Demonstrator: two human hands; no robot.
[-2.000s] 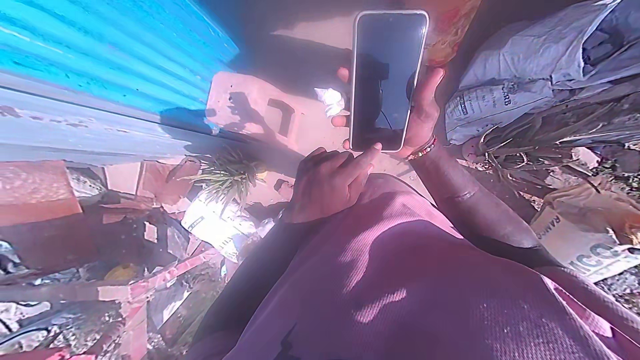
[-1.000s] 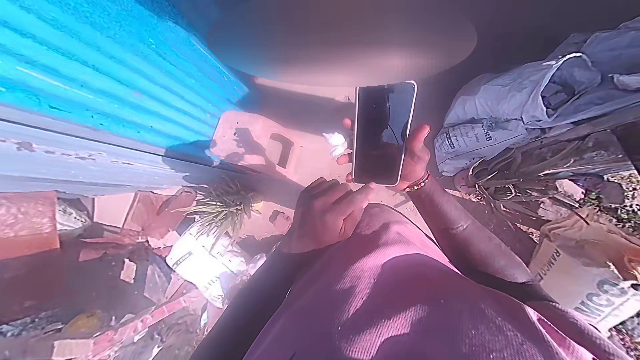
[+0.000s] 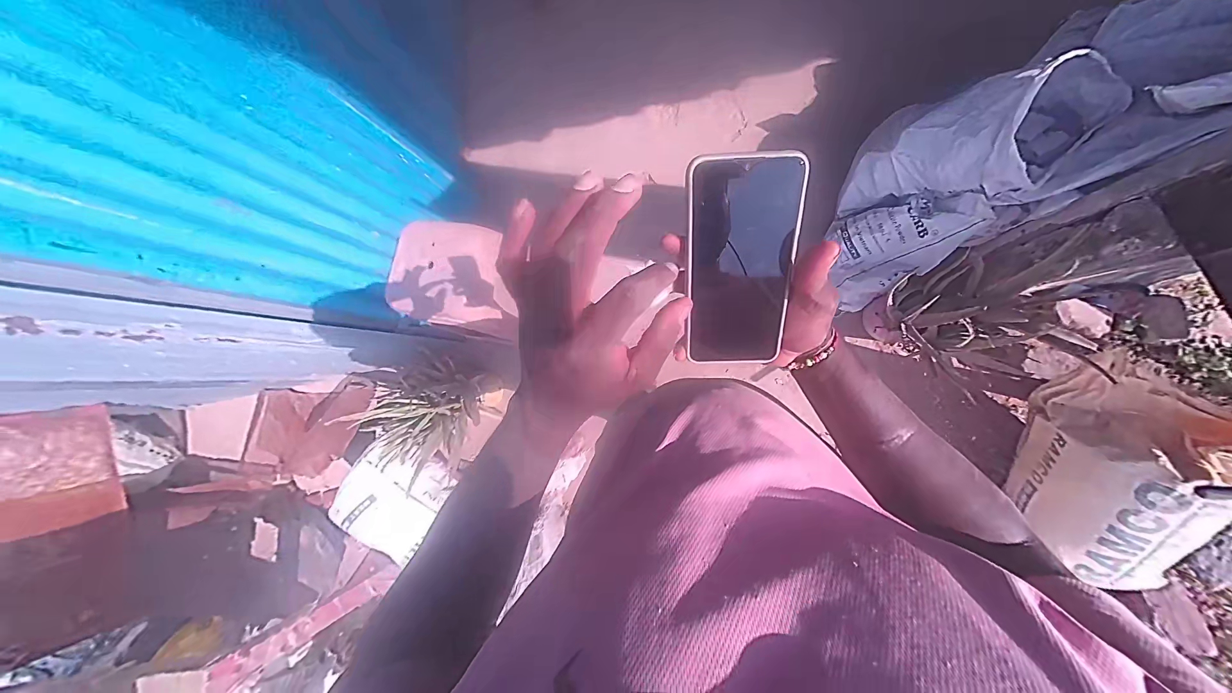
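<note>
A smartphone (image 3: 747, 260) with a dark, reflecting screen and a pale rim lies upright in my right hand (image 3: 813, 303). The thumb is along its right edge, and fingertips of the same hand show at its left edge. A beaded bracelet (image 3: 814, 354) circles my right wrist. Just left of the phone is my left hand (image 3: 587, 308), its fingers spread and holding nothing. The tips of its thumb and one finger are close to the phone's left edge; whether they touch it I cannot tell. Pink ribbed cloth (image 3: 731, 539) covers my body below the hands.
Blue corrugated sheeting (image 3: 192, 164) slopes along the left. A spiky-leaved plant (image 3: 428, 404) grows from a white sack (image 3: 390, 505) at lower left, near broken boards. Grey-white sacks (image 3: 934, 164) lie at upper right, with a brown-and-white sack (image 3: 1107, 491) lower down. A pink slab-like object (image 3: 448, 274) stands behind my left hand.
My left hand, earlier curled at the phone's lower left corner, has risen and spread its fingers. My right hand still holds the phone.
</note>
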